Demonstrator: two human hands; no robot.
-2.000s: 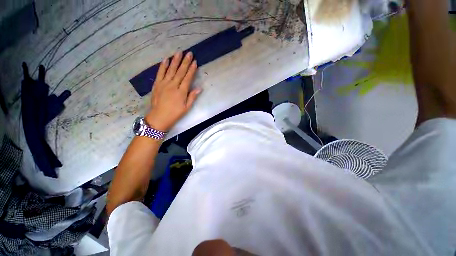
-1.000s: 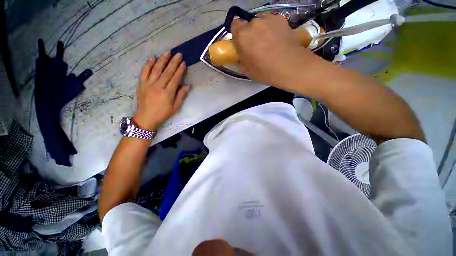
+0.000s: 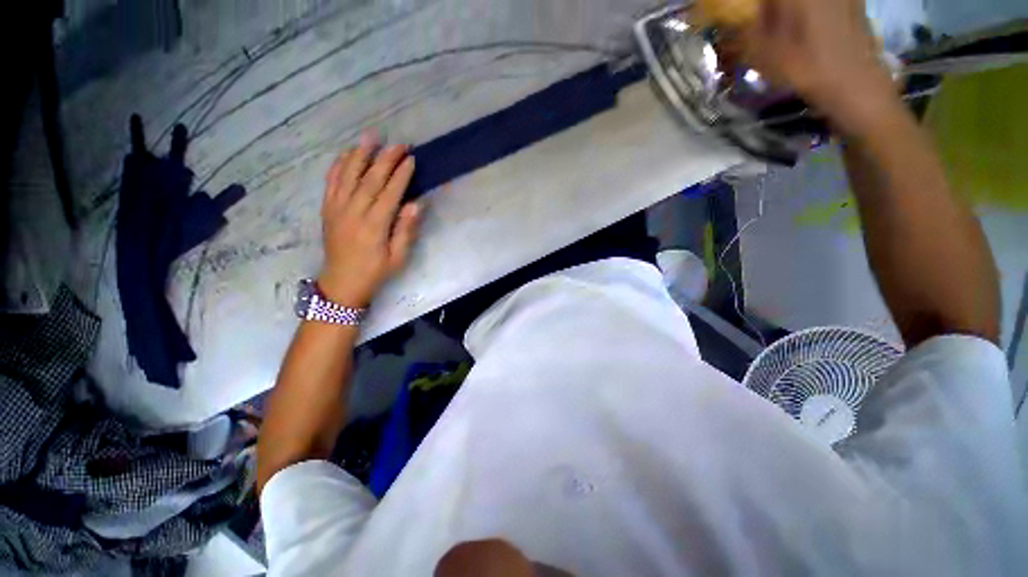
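Observation:
A navy band piece [image 3: 513, 130] lies flat and slanting on the whitish table, with a narrow tab at its right end. My left hand [image 3: 366, 220] lies flat on its left end, fingers slightly apart, and covers that end. My right hand [image 3: 817, 56], blurred at the top right, grips the tan handle of the chrome steam iron [image 3: 710, 73]. The iron is tilted, its rim and sole edge showing, just right of the band's tab. The top of the iron is cut off by the picture's edge.
A branched bundle of small navy pieces [image 3: 158, 254] lies on the table [image 3: 496, 237] at left. A black-and-white checked heap [image 3: 124, 473] is at lower left. A white fan [image 3: 829, 378] stands below the table at right. A hose trails right from the iron.
Since one second ago, the iron in my right hand has moved right, off the band, and tilted. Two seconds ago the iron was out of view. My left hand stays on the band.

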